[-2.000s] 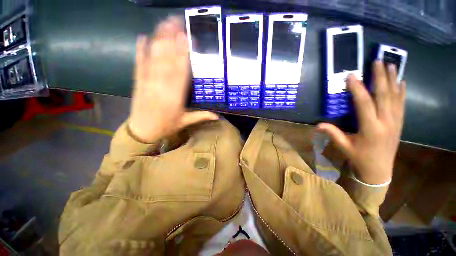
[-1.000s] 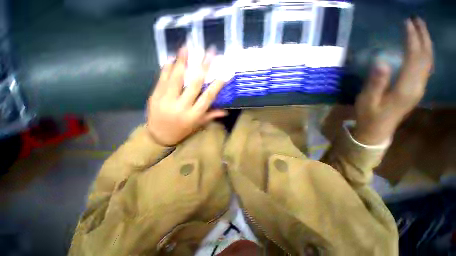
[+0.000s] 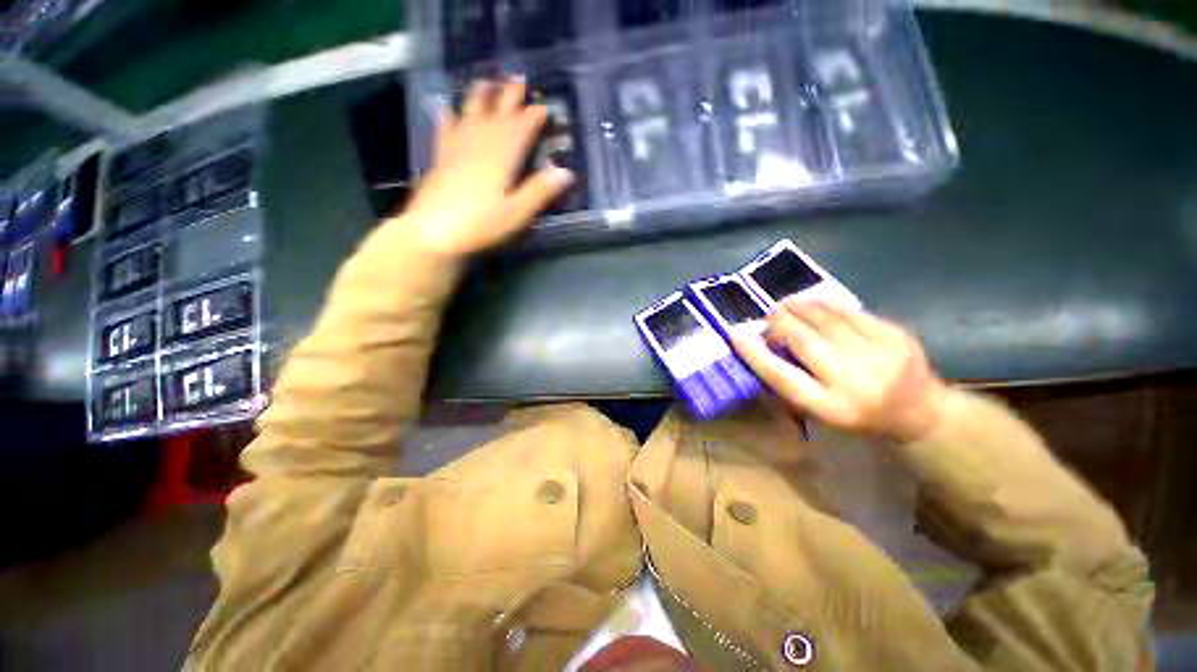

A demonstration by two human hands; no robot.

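Three keypad mobile phones (image 3: pixel 680 336) show face up in a slanted fan near the bench's front edge, screens away from me. My right hand (image 3: pixel 840 361) is closed over the right-hand phones and hides their lower parts. My left hand (image 3: pixel 488 171) reaches over the near left corner of a large clear plastic tray (image 3: pixel 788 190). Its fingers and thumb are around a dark phone back (image 3: pixel 559 125) in a pocket; whether it grips it is hidden. More dark backs with pale marks fill the near row to the right.
A neighbouring clear tray (image 3: pixel 179 423) lies at the left, partly filled with phone backs. A dark flat item (image 3: pixel 381 138) lies between the trays. More blue phones (image 3: pixel 20 256) show at the far left. The dark green bench (image 3: pixel 1050 263) extends to the right.
The view has shifted to show the large tray. The row of five phones is no longer seen; three show, slanted, at my right hand. My left hand has left the phones for the tray.
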